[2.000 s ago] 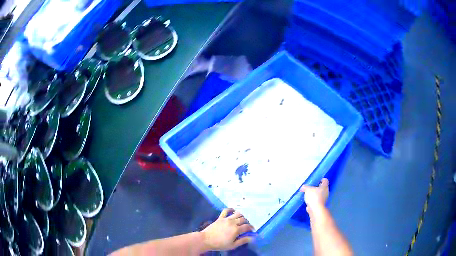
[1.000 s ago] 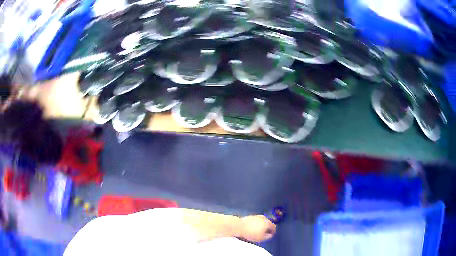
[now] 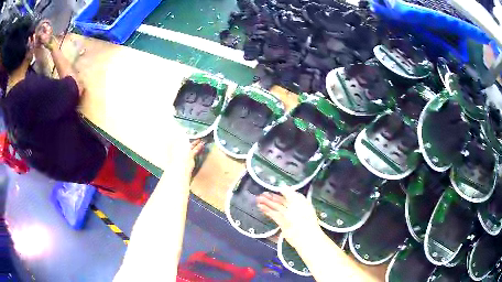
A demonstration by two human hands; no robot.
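Oval housings with green edges, dark centres and pale rims overlap on the bench. My left hand is at the lower rim of the leftmost housing; whether its fingers grip the rim is unclear. My right hand has its fingers extended over the dark face of a lower housing, just below the rim of a larger-looking housing. I see no housing lifted by the right hand. Another housing lies between the leftmost one and the larger-looking one.
Loose black parts are heaped behind the housings. A blue bin stands at the back left, another at the back right. A person in dark clothing is at the left bench edge. Red stools show below the bench.
The view has swung from the blue crate to the bench and now sits close over the housings. My hands have left the crate's rim and are both at the housings.
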